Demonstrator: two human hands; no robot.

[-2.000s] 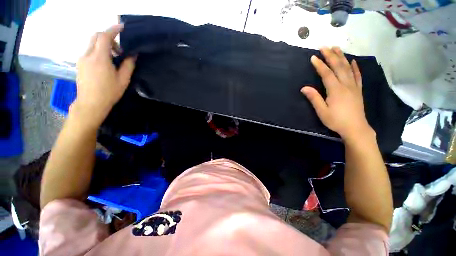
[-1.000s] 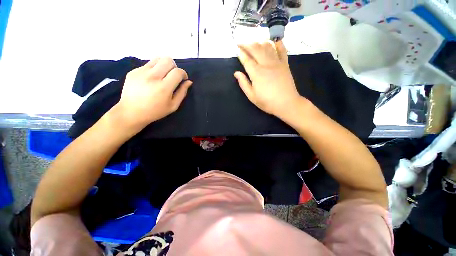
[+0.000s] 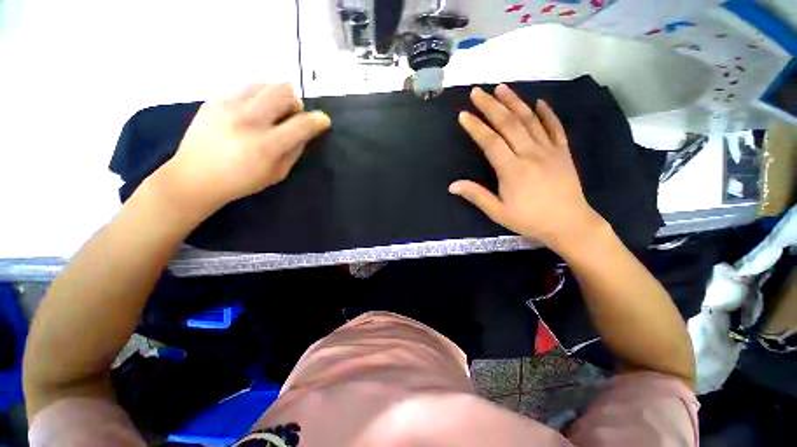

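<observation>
A black fabric panel [image 3: 384, 183] lies across the white machine table, its far edge just in front of the machine's needle area. My left hand [image 3: 249, 140] pinches the panel near its far edge, left of the needle area, thumb and fingertips together. My right hand [image 3: 524, 166] lies flat on the panel to the right, fingers spread. The round knob [image 3: 428, 65] is over the panel's far edge, between my hands. The needle and presser foot cannot be made out clearly.
The white sewing machine head [image 3: 612, 70] stands at the upper right. Silver-grey tape [image 3: 367, 255] runs along the table's front edge. Snips [image 3: 684, 155] lie at the right. A blue bin [image 3: 236, 412] and dark pieces with white edging [image 3: 572, 310] are below the table.
The panel has moved up to the machine, uncovering the front edge tape. My left hand went from the panel's left end to its far edge. My right hand moved left, then back right, and lies flat.
</observation>
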